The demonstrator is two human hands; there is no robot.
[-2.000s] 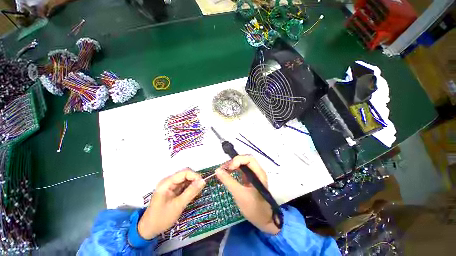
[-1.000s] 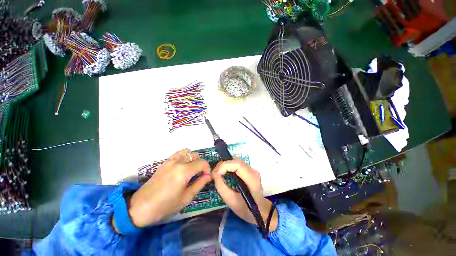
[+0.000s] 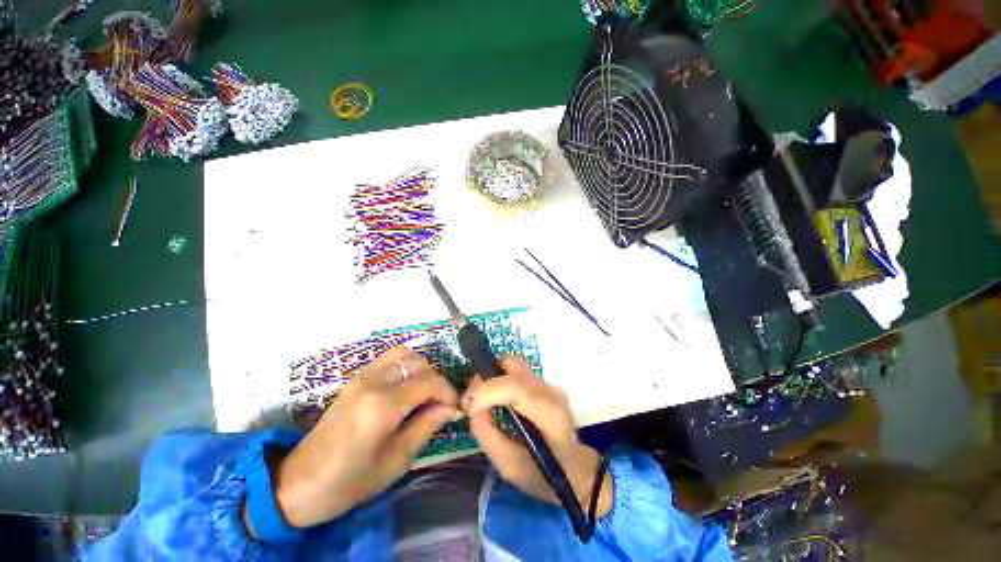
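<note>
My right hand (image 3: 532,423) holds the black soldering iron (image 3: 480,353), its metal tip pointing up and left, just below the loose wire pile (image 3: 395,225). My left hand (image 3: 368,439), with a blue wrist band (image 3: 261,494), has its fingertips pinched close to my right fingertips. A tiny bit of something thin shows between them; it looks like a lead wire but is mostly hidden. Both hands are over the green PCB panel (image 3: 510,329), which has rows of coloured wires on its left part. The hands cover its middle.
Tweezers (image 3: 562,291) lie right of the panel on the white sheet (image 3: 274,285). A round dish (image 3: 509,171) and the black fan (image 3: 626,148) stand behind. The iron stand (image 3: 845,242) is right. Wired bundles (image 3: 181,110), rubber bands (image 3: 351,101) and wired panels (image 3: 38,165) lie left.
Since two seconds ago, my hands have drawn together and the lead wire between them has become mostly hidden. The view has shifted, and the iron's tip is now just below the wire pile.
</note>
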